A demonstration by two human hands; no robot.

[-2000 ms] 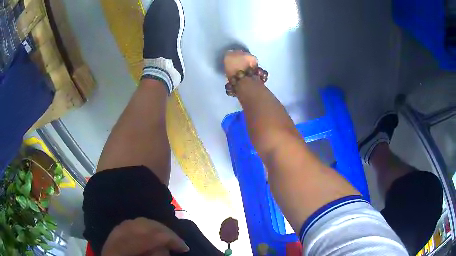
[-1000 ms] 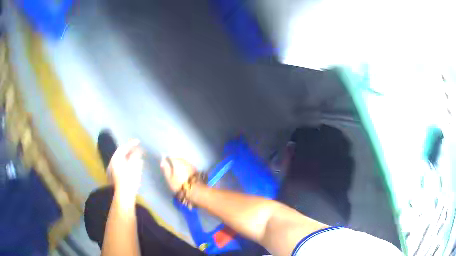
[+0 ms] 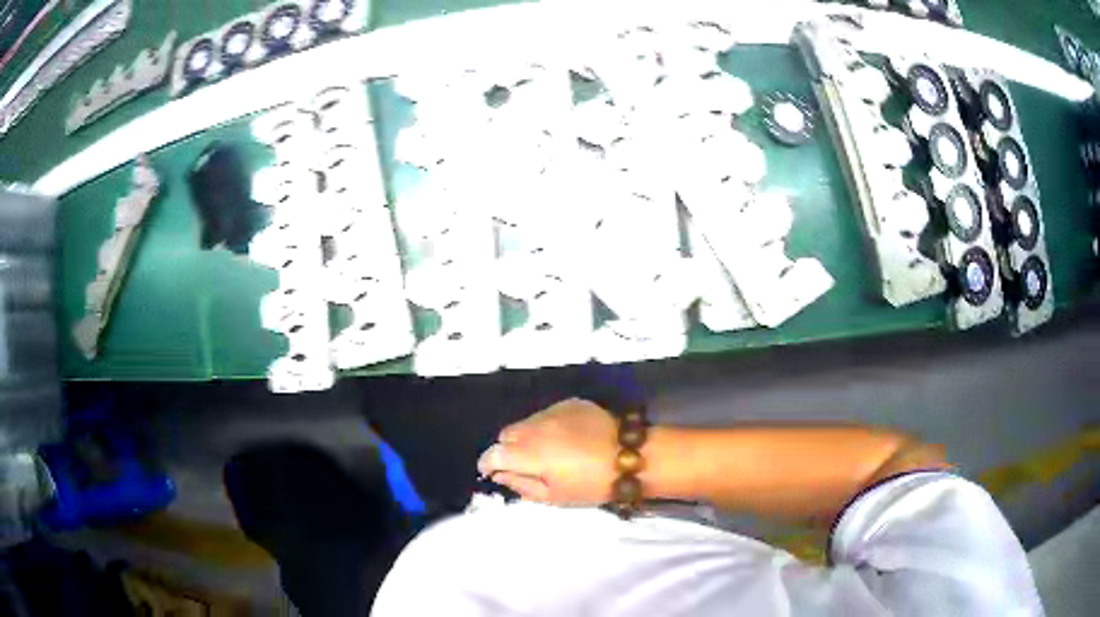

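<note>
Overlapping silver-white four-seat plates [image 3: 452,229] lie across the green bench mat [image 3: 229,313], overexposed in the middle. On the right, two filled plates [image 3: 1019,223] hold black rings in their seats, beside a plate on edge [image 3: 869,181]. One loose perforated disc [image 3: 790,118] lies on the mat. My right hand [image 3: 555,452], with a brown bead bracelet, is below the bench edge over my lap, fingers curled by a small black thing [image 3: 497,488]; whether it grips it is unclear. My left hand is out of view.
A dark object [image 3: 221,199] and a single plate on edge [image 3: 118,259] lie on the left of the mat. Stacked greyish trays [image 3: 27,325] stand at the left bench end. A pale curved rail [image 3: 483,30] runs behind the plates, with more plates beyond it.
The view has swung up from the floor, blue stool and my legs to the bench. My left hand, visible one second ago, is out of the picture. My right hand is now near my body.
</note>
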